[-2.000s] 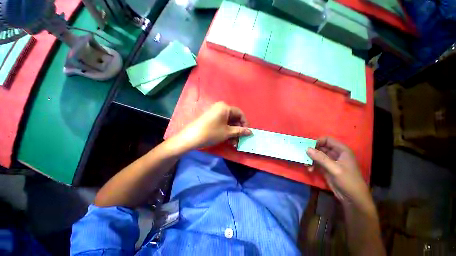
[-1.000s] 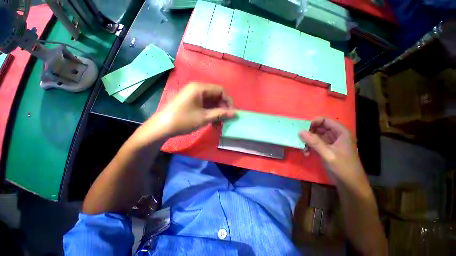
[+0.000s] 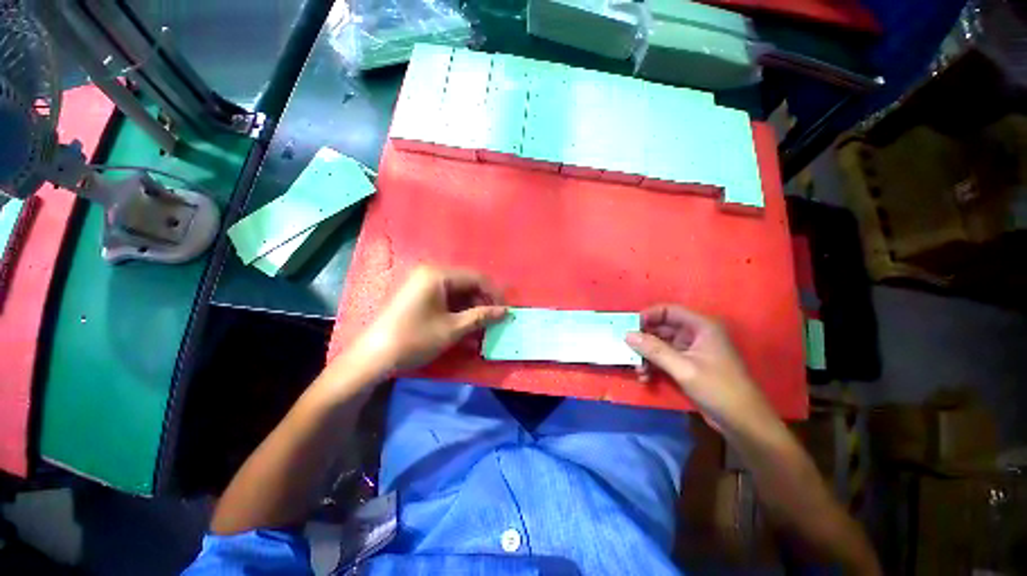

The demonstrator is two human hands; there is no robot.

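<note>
A pale green insulating sheet [image 3: 561,336] lies lengthwise near the front edge of the red foam mat [image 3: 541,242]. My left hand [image 3: 434,321] pinches its left end at the upper corner. My right hand [image 3: 693,358] holds its right end between thumb and fingers. No grey metal plate shows; whether one is under the sheet is hidden. Covered plates [image 3: 586,124] with green tops stand in a close row along the mat's far side.
A fanned loose sheet stack [image 3: 304,212] lies left of the mat. Beyond the mat are a plastic bag [image 3: 408,32] and packed sheet bundles [image 3: 642,39]. A fan base [image 3: 161,223] stands at left. Cardboard boxes [image 3: 940,214] are at right.
A second ago the sheet was held above a grey plate whose front edge showed. Now the sheet lies lower and that plate no longer shows. Both hands have come down with it. The view has shifted.
</note>
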